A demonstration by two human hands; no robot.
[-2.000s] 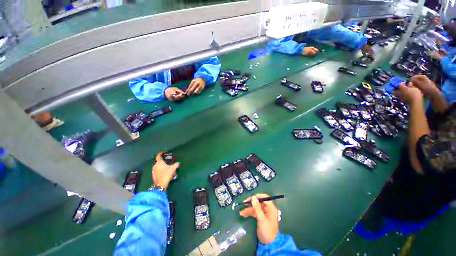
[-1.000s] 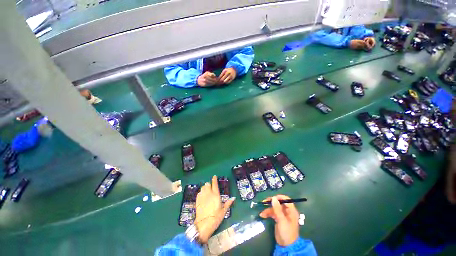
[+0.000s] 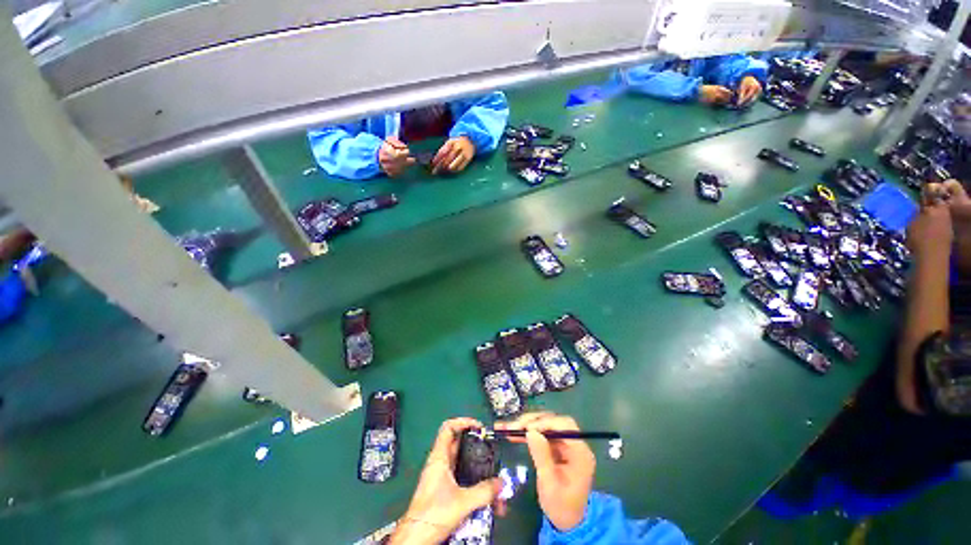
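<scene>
My left hand holds an open black phone upright near the bottom centre, its lower end cut off near the frame edge. My right hand holds dark tweezers, their tip at the phone's top end. A tiny pale bit shows at the tip. A row of open phones lies just above my hands. One more open phone lies left of my left hand. The sticker sheet is mostly hidden; a pale edge shows at the bottom.
A slanted grey post stands at left, with round white bits by its foot. Spaced phones lie on the green belt. A large phone pile with a blue cloth is at right, beside a person's arm. People in blue sleeves work opposite.
My left hand has moved from the phones beside the row and now holds one up. My right hand has brought the tweezers left to its top. The view has shifted slightly.
</scene>
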